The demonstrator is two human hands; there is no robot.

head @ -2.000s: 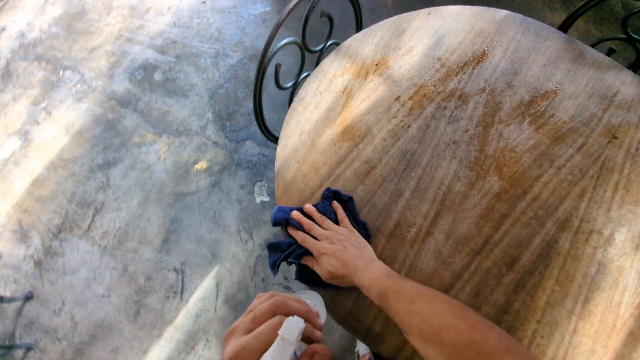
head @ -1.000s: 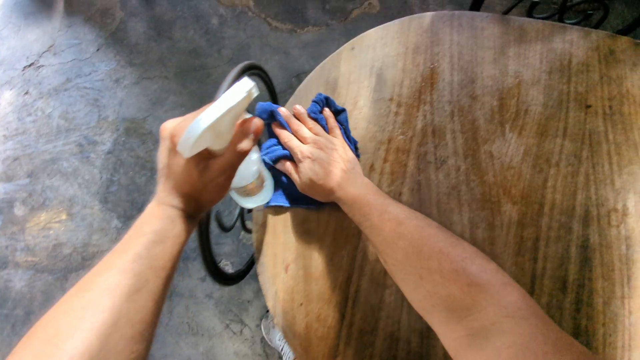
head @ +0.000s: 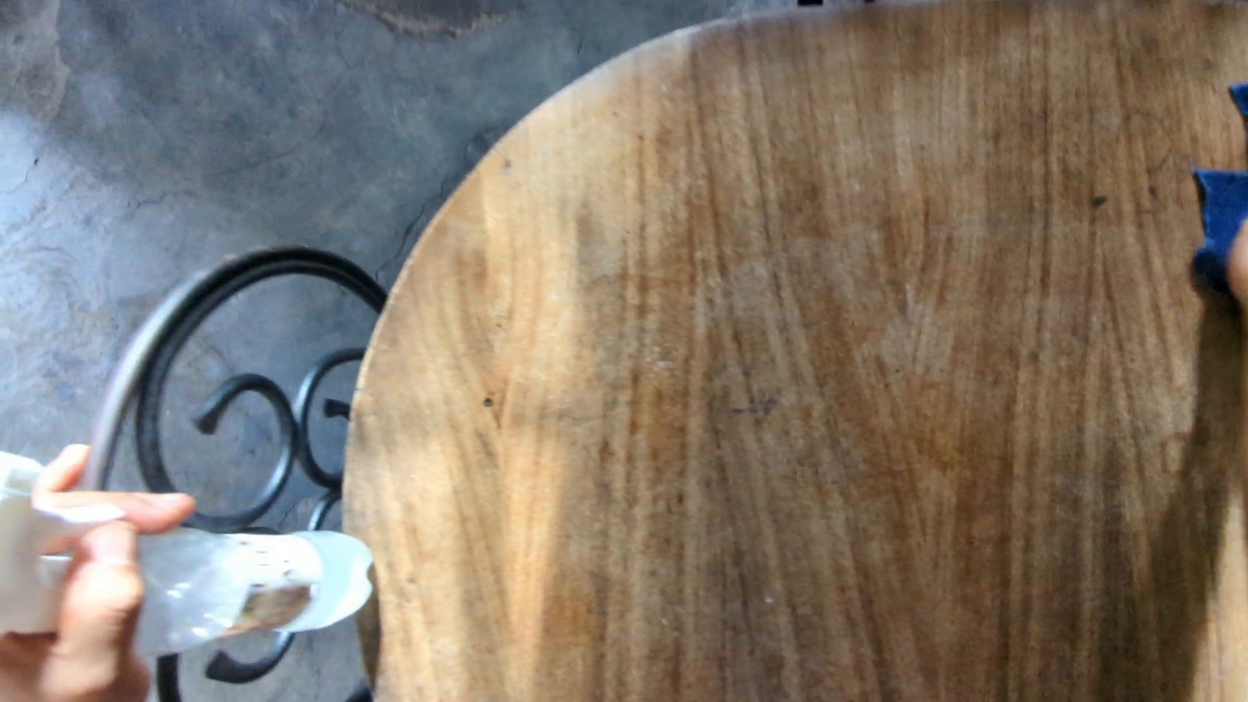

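My left hand (head: pixel 97 585) is closed around a white plastic spray bottle (head: pixel 244 585), held tilted nearly flat at the lower left, its base beside the edge of a rounded wooden table top (head: pixel 780 390). Of my right hand (head: pixel 1238 263) only a sliver shows at the right edge of the view, against a blue cloth (head: pixel 1224 214) on the wood. Most of that hand and of the cloth is cut off by the frame.
A black metal chair back with scrollwork (head: pixel 249 390) stands against the table's left edge. Grey, marked concrete floor (head: pixel 244 127) lies beyond the table. Sunlight and shadow fall across the wood grain.
My right hand and the blue cloth have moved from the table's left edge to the far right. The spray bottle has tipped from upright to nearly flat in my left hand.
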